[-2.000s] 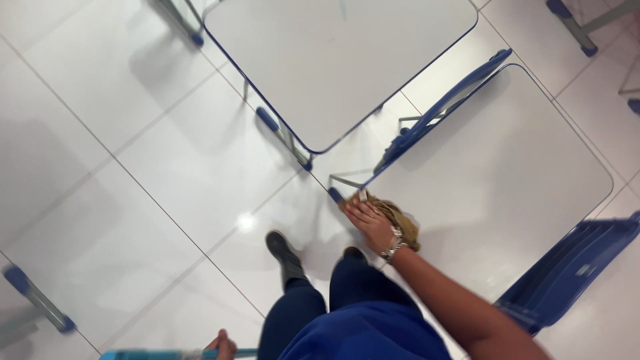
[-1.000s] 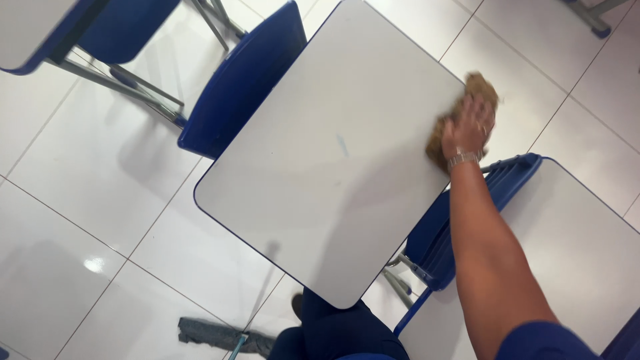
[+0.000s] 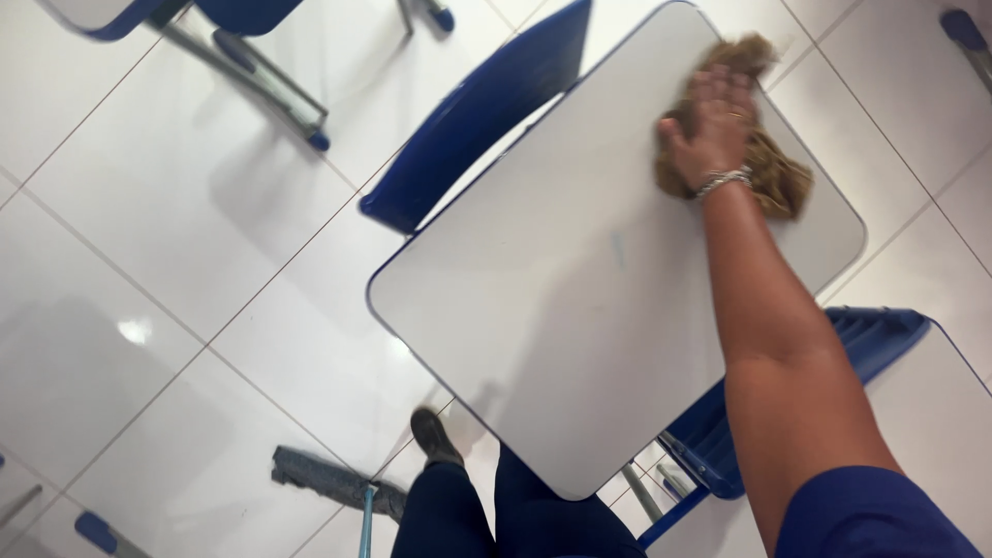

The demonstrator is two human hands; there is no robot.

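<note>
My right hand (image 3: 714,136) lies flat on a crumpled brown cloth (image 3: 779,174), pressing it against the white top of a school desk (image 3: 542,271) near its far right edge. The fingers are slightly blurred, and a metal bracelet circles the wrist. A small light-blue mark (image 3: 618,250) shows on the desktop. My left hand is outside the view. At the lower left, a flat mop with a grey head (image 3: 322,474) and light-blue handle (image 3: 366,523) rests on the tiled floor.
A blue chair back (image 3: 484,116) stands along the desk's upper left edge. Another blue chair (image 3: 713,434) and a second white desktop (image 3: 934,434) are at the lower right. More desk and chair legs (image 3: 248,85) stand at the upper left. My shoe (image 3: 434,434) is beside the mop.
My right hand and the cloth have moved from the right-hand desk to this desk, then along its far side. My left hand, visible two seconds ago, is out of view. The view has shifted.
</note>
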